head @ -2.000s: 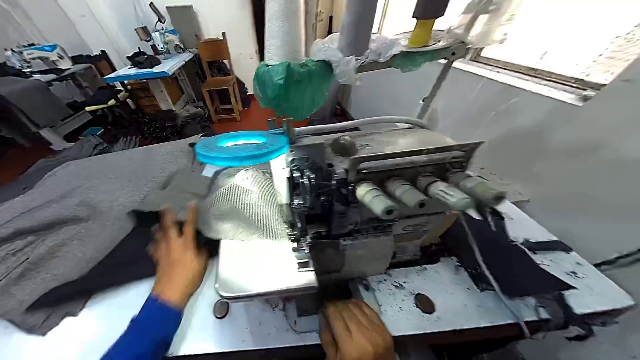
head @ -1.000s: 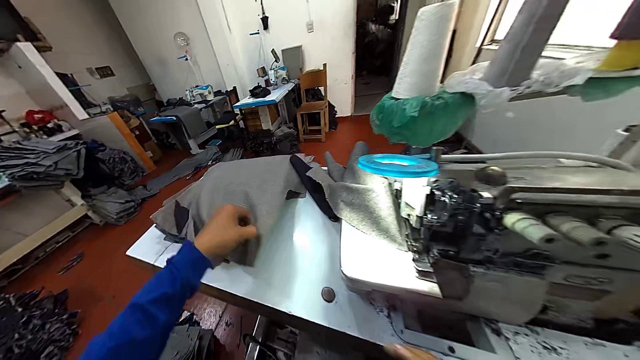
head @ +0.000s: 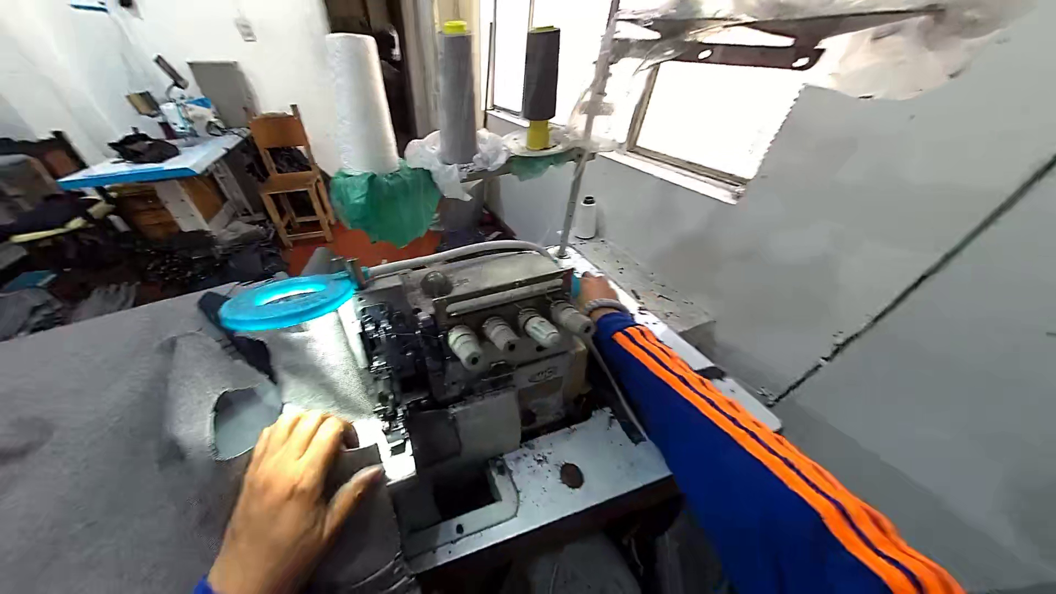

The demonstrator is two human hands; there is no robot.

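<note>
An overlock sewing machine [head: 487, 346] stands in the middle, with a lit blue ring [head: 289, 303] at its left end. My left hand [head: 293, 495] lies on the grey fabric [head: 91, 429] just in front of the needle area, fingers bent over the cloth's edge; the fabric spreads over the table to the left and has a round opening in it. A dark strip of cloth [head: 243, 338] lies behind that opening. My right hand [head: 596, 293] reaches around the machine's far right end, at the handwheel side; its fingers are mostly hidden behind the machine.
Thread cones [head: 363, 103] stand on a rack behind the machine, over green plastic [head: 386, 202]. A small white spool [head: 586, 218] is near the wall. A wooden chair [head: 289, 173] and another sewing table [head: 157, 165] are farther back. Lint and a dark disc [head: 571, 475] lie on the tabletop.
My right hand has moved from the machine's front to its far right end. My left hand has come from the far left of the table to the needle area, and the grey fabric now lies there.
</note>
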